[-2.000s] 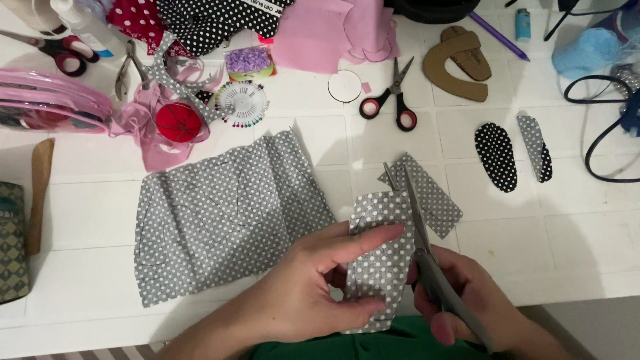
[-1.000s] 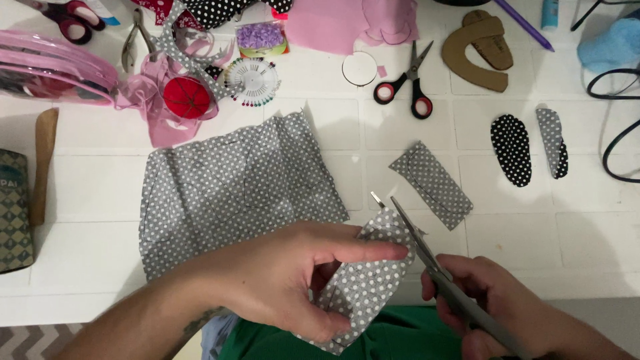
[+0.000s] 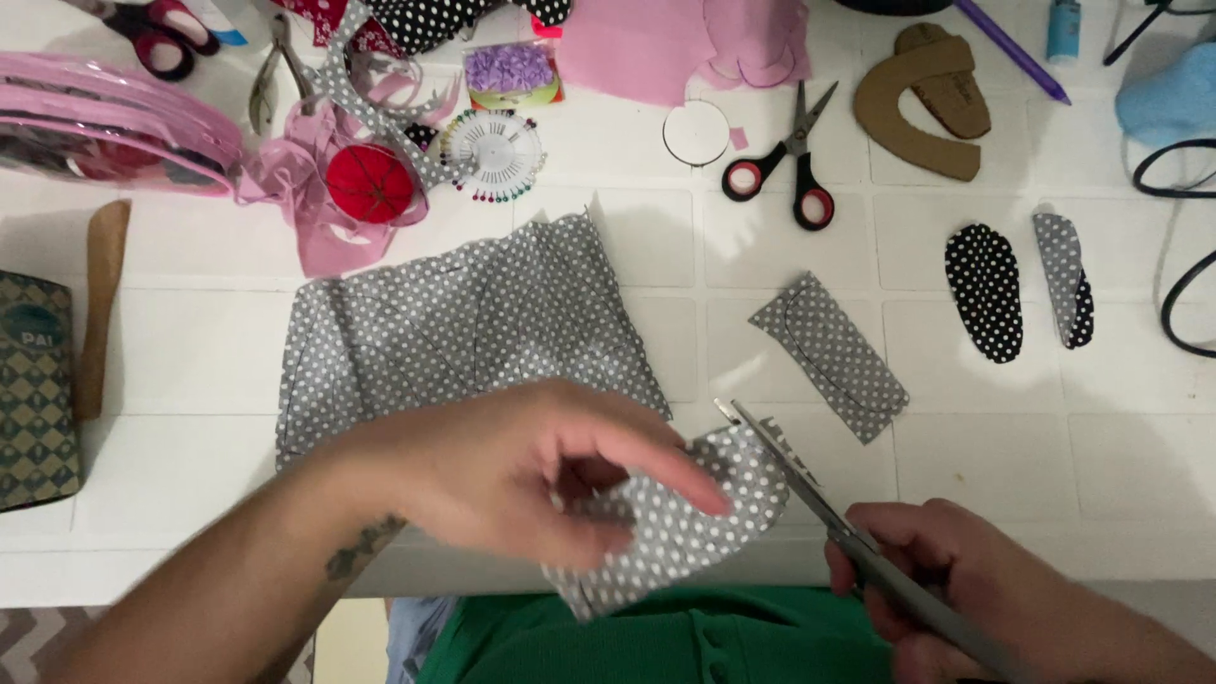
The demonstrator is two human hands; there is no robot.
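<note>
My left hand (image 3: 560,475) grips a small grey piece of polka-dot fabric (image 3: 703,532) between thumb and fingers, near the table's front edge. In my right hand (image 3: 950,570) is a pair of metal scissors (image 3: 845,532), whose blades lie along the curved upper right edge of that piece, with a thin strip of cloth beside them. A larger grey dotted fabric sheet (image 3: 456,323) with drawn lines lies behind my left hand. Beyond the scissor tips rests a narrow grey dotted piece (image 3: 836,356) marked with a curved line.
Scissors with black and red handles (image 3: 803,171) lie spread at the back. Near them are a pin wheel (image 3: 494,152), a red pincushion (image 3: 370,182) and cardboard templates (image 3: 912,104). Black dotted ovals (image 3: 983,290) lie right; a wooden stick (image 3: 103,309) and patterned box (image 3: 36,389) stand left.
The fabric piece in my left hand has turned from upright to slanting, and its edge beside the blades is now rounded. Both hands still hold their things.
</note>
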